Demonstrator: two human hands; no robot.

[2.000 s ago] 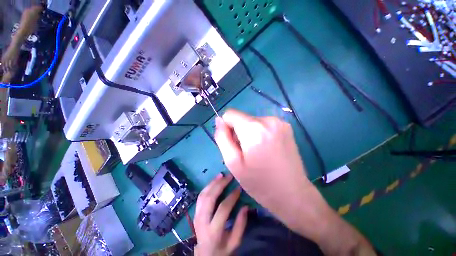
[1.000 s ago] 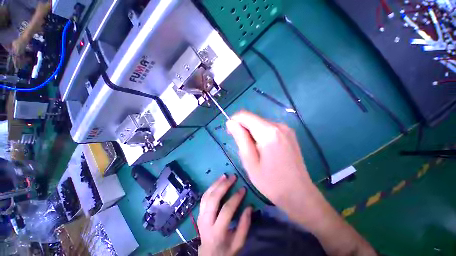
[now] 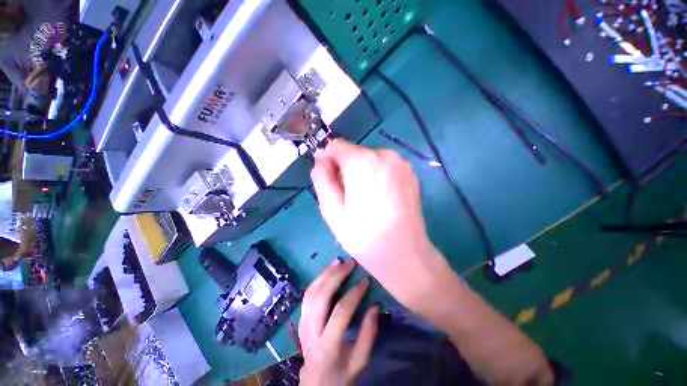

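My right hand (image 3: 373, 200) is pinched at the metal outlet (image 3: 305, 124) of the nearer silver-grey FUMA screw feeder (image 3: 245, 83). The thin metallic stick is mostly hidden by the fingers and outlet. My left hand (image 3: 331, 324) lies low on the bench with its fingers apart and seems empty; small dark bits are near its fingertips. A black plastic housing assembly (image 3: 260, 298) with a stubby arm lies on the green bench, left of my left hand. A red and a white lead stick out at its lower edge.
A second feeder (image 3: 162, 177) stands to the left. White boxes with black parts (image 3: 154, 279) are at lower left, by a yellow-brown box (image 3: 154, 235). Black cables (image 3: 452, 177) cross the bench. A black tray (image 3: 572, 98) with white and red leads is upper right. Another person's hand shows far left.
My right hand has moved up and left to the outlet, and the stick that showed between fingers and outlet is now mostly hidden. My left hand and the housing have hardly moved.
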